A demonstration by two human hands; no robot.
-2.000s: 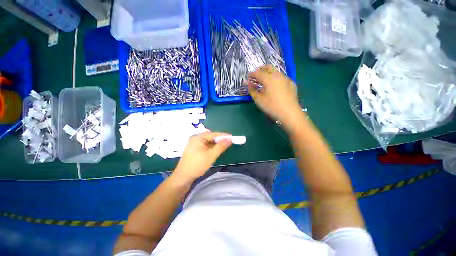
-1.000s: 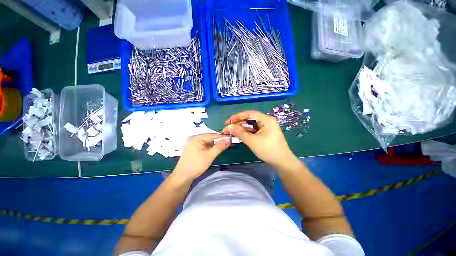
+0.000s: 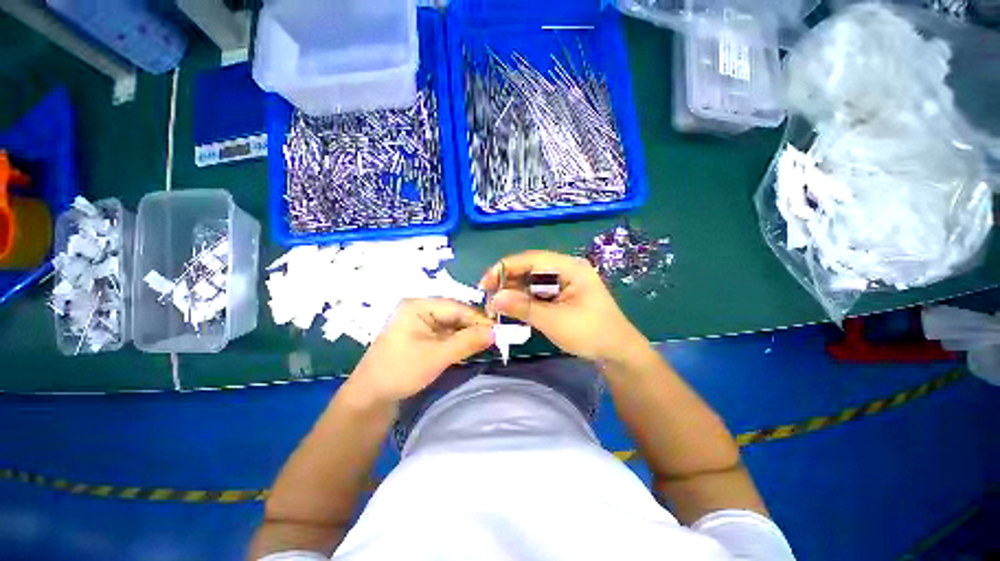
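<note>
A white tab (image 3: 510,335) is pinched at the fingertips of my left hand (image 3: 411,348), close to the bench's front edge. My right hand (image 3: 572,307) meets it there and holds a thin metal rod (image 3: 501,278) that stands up from the tab. Whether the rod is inside the tab is hidden by the fingers. A small dark reddish piece (image 3: 544,285) shows at my right fingers. A pile of white tabs (image 3: 351,283) lies left of my hands. A small heap of tiny shiny pieces (image 3: 625,254) lies to the right.
Beyond my hands are a blue tray of long rods (image 3: 641,164) and a blue tray of short pieces (image 3: 451,197), with a clear box (image 3: 334,68) over it. Clear boxes of assemblies (image 3: 250,274) stand left. A lidded box (image 3: 702,104) and a bag of white parts (image 3: 877,208) are right.
My right hand has come back from the rod tray to my left hand, with a rod. The white tab has turned from lying sideways to pointing towards my body.
</note>
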